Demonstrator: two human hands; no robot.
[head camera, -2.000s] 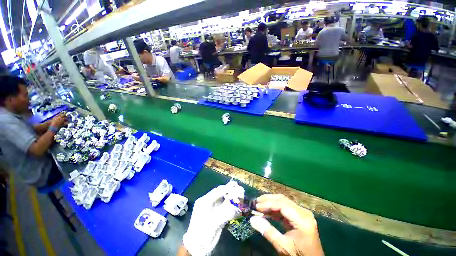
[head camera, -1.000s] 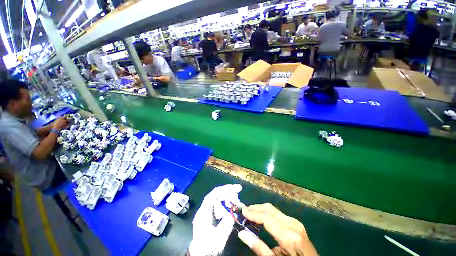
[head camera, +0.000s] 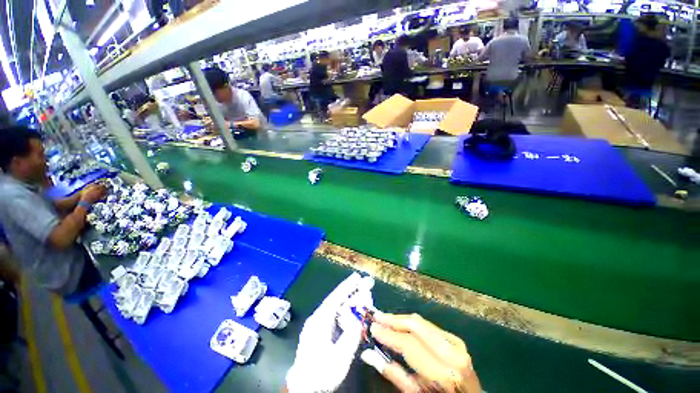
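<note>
My left hand (head camera: 326, 338), in a white glove, is at the bottom centre and holds a white housing (head camera: 358, 288), mostly hidden by the glove. Thin red and dark lead wires (head camera: 366, 316) show between my two hands. My bare right hand (head camera: 422, 349) touches the unit from the right, its thumb and fingertips closed on the wires or a small dark part beside them. The circuit board is hardly visible, seen edge-on or covered by the fingers.
White housings (head camera: 180, 253) stand in rows on a blue sheet (head camera: 269, 230) at left, three apart near me. The green conveyor belt (head camera: 368, 222) carries units (head camera: 472, 206). A white stick (head camera: 618, 376) lies right. A person (head camera: 46, 215) works at far left beside heaped units (head camera: 130, 215).
The units on the belt have moved left. My hands stay together at the bottom centre; the green board seen below them earlier is now hardly visible. The right fingers have shifted on the wires.
</note>
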